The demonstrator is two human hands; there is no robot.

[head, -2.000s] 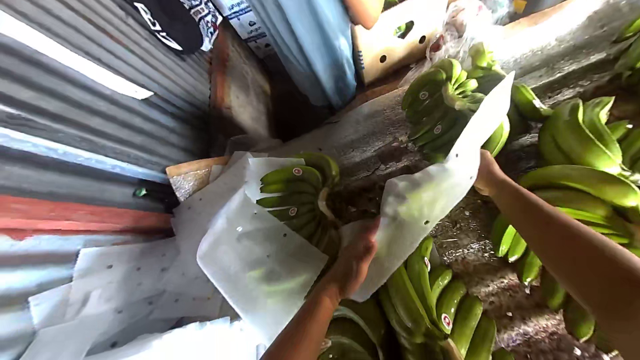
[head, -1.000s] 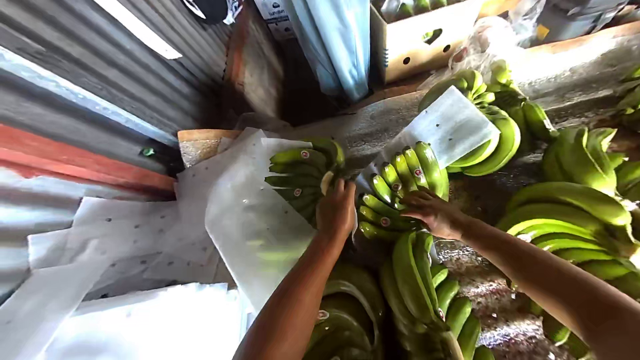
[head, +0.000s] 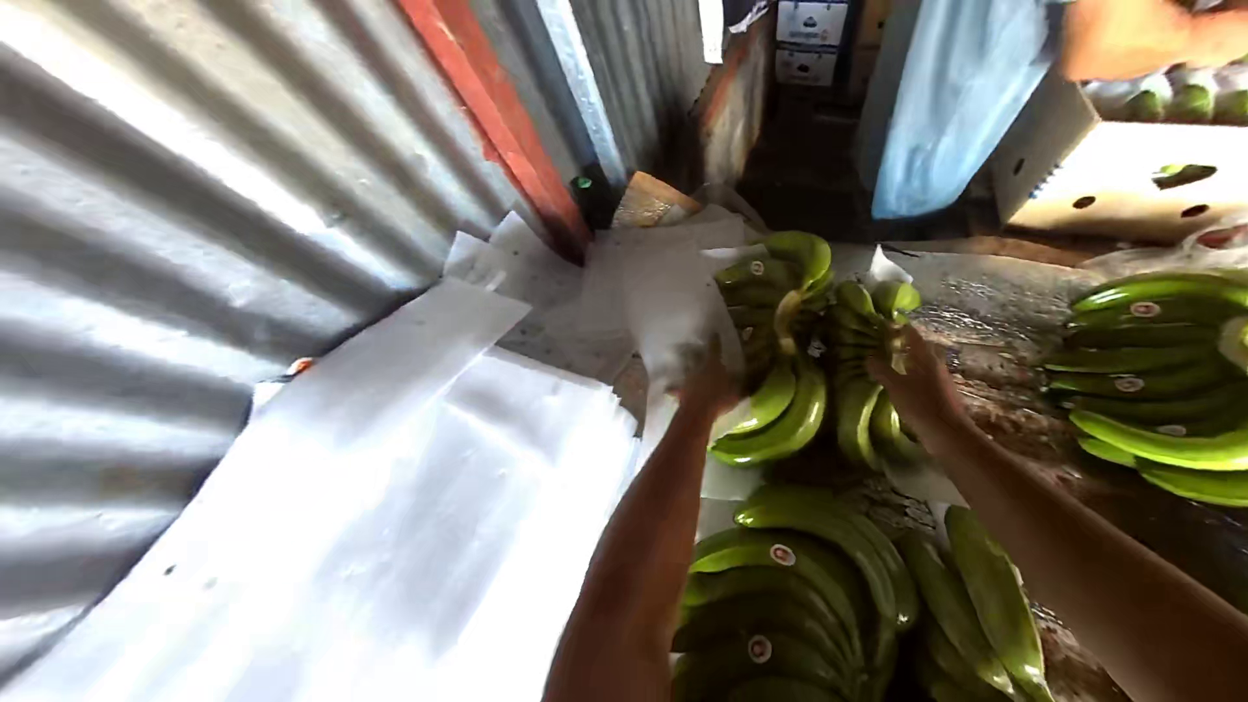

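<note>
My left hand (head: 707,380) is blurred at the edge of a thin white foam sheet (head: 668,292), beside a green banana cluster (head: 780,302); its fingers are unclear. My right hand (head: 912,370) grips the crown of a second banana cluster (head: 856,341), which stands just right of the first. Part of another white sheet (head: 921,478) shows under the right wrist. A large stack of white sheets (head: 419,507) lies left of my left forearm. Nearer to me lies a bigger cluster of green bananas (head: 790,595) with round stickers.
A corrugated metal wall (head: 195,244) with a red beam (head: 497,117) runs along the left. More green bananas (head: 1160,361) lie on the right. Behind stand a cardboard box (head: 1131,175) holding wrapped bananas, and a person in a light blue apron (head: 936,107) with an arm over the box.
The sheet held up between my hands two seconds ago is no longer raised. My left hand has left the banana crown for the sheet on the left. The view has swung left.
</note>
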